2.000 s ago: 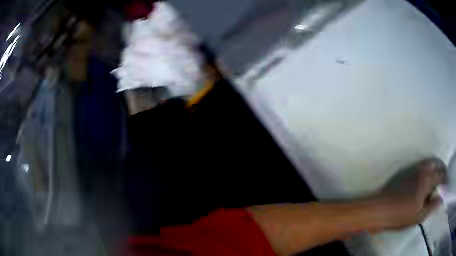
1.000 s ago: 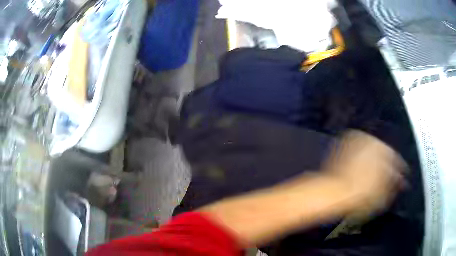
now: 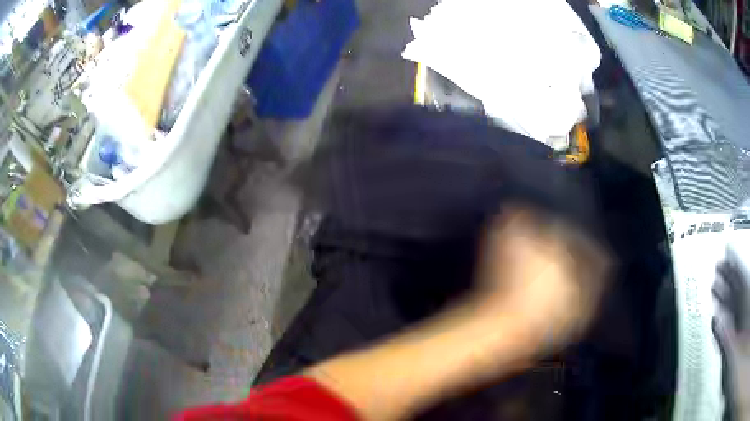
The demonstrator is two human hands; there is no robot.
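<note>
Dark navy-black cloth [image 3: 411, 189] lies in a large heap to the left of the white table, over the middle of the view. My left hand [image 3: 543, 275], bare with a red sleeve, reaches across from the bottom and is over the cloth. It is strongly blurred, and its fingers and any grip cannot be made out. A greyish, blurred part of a hand, seemingly my right hand [image 3: 730, 300], shows at the right edge over the white table; most of it is cut off.
The white table [image 3: 697, 329] with a ruler scale runs down the right side, with a grey extension [image 3: 699, 74] beyond it. White material [image 3: 510, 66] is at the top. A blue item [image 3: 304, 62] and a white tub [image 3: 185, 173] holding mixed things stand at the left.
The view has turned left from the table to the cloth, then shifted slightly. My left hand has moved a little left over the cloth. A hand part has appeared at the right edge.
</note>
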